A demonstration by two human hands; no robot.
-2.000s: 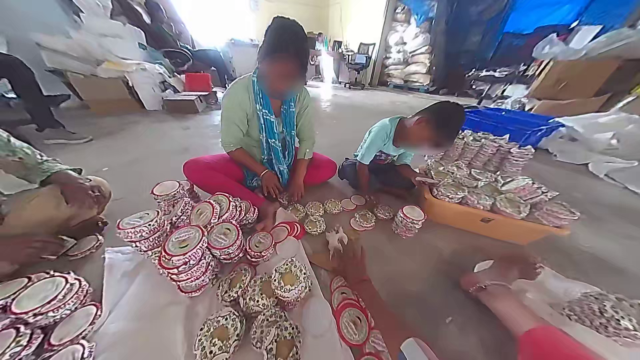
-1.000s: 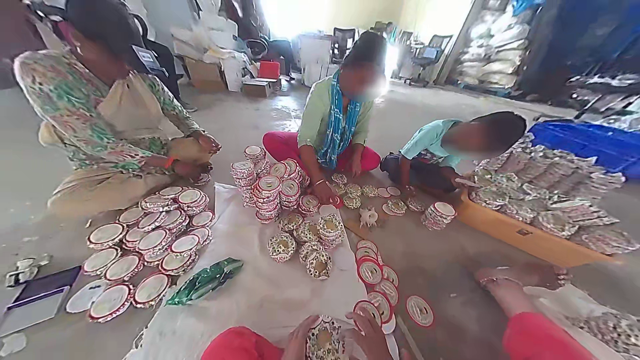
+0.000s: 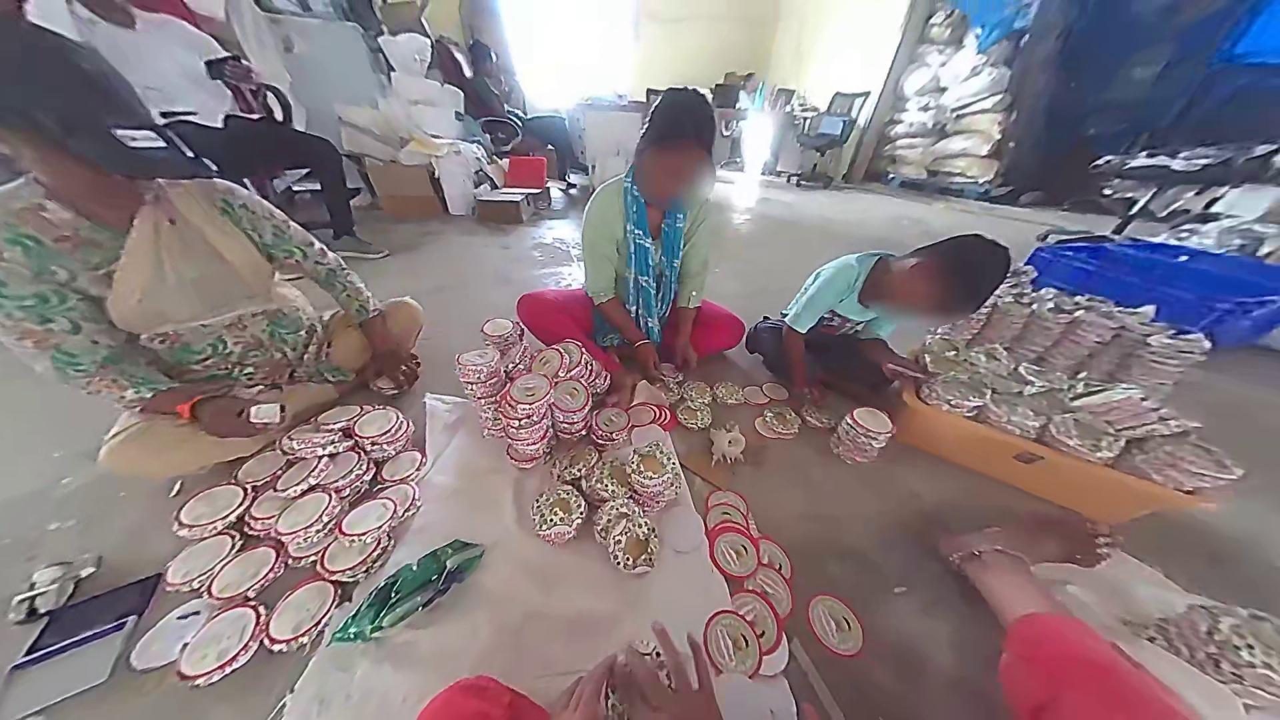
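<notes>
At the bottom edge, my left hand (image 3: 592, 692) and my right hand (image 3: 668, 682) are close together around a round floral-patterned piece (image 3: 645, 655), mostly covered by the fingers. Just right of them lie round red-rimmed labels (image 3: 733, 642) in an overlapping row. Ahead on the white sheet (image 3: 480, 590) are round floral-covered pieces (image 3: 633, 543) with open centres. Behind these stand stacks of similar pieces topped with red-rimmed labels (image 3: 528, 392). A small pale spiky object (image 3: 727, 442) sits beyond the label row.
A person (image 3: 650, 240) sits opposite, another (image 3: 870, 300) beside an orange tray (image 3: 1040, 460) of floral stacks. A third person (image 3: 210, 300) sits left behind many labelled discs (image 3: 305, 515). A green plastic wrapper (image 3: 408, 590) lies on the sheet; a bare foot (image 3: 1035, 540) is at right.
Two seconds ago a hand was stretched out near the pale spiky object. One second ago both my hands were at the floral piece; now they cover more of it. The view has swung.
</notes>
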